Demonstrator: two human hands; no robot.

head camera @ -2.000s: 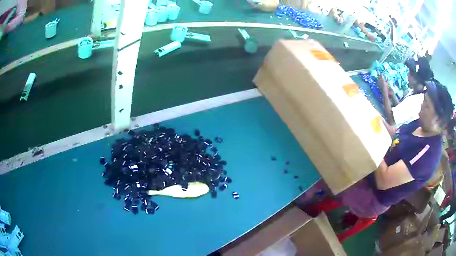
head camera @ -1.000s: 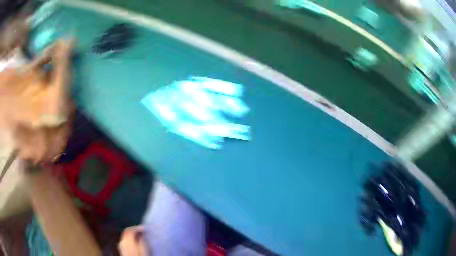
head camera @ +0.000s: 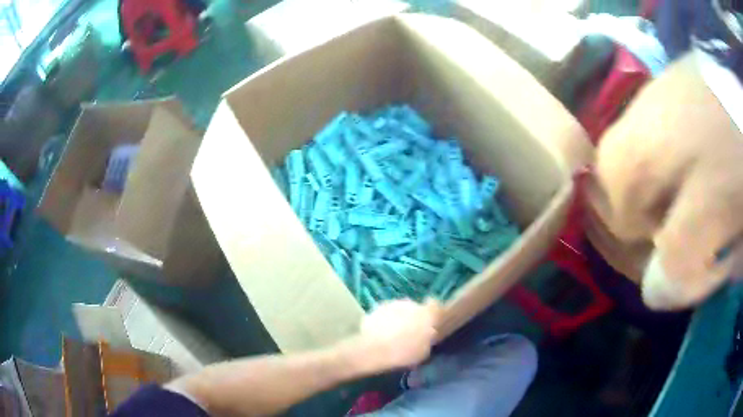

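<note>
A large open brown carton [head camera: 261, 236] is tilted in front of me, with a heap of light-blue plastic housings [head camera: 391, 187] inside. My left hand [head camera: 399, 330] is closed over the carton's near edge, its arm coming from the lower left. My right hand [head camera: 672, 187] is large, close and blurred at the right, beside the carton's right corner. A pale band covers one of its fingertips. Whether it grips the carton cannot be told.
A smaller open carton [head camera: 151, 187] stands at the left, with more carton flaps [head camera: 122, 366] at the lower left. Red stools show at the upper left [head camera: 159, 32] and under the carton's right side [head camera: 570, 301]. A green-blue bench edge [head camera: 701, 358] is at the lower right.
The view has swung from the bench with the dark parts pile to the floor side. The open carton of housings now fills the middle, with my left hand on its edge.
</note>
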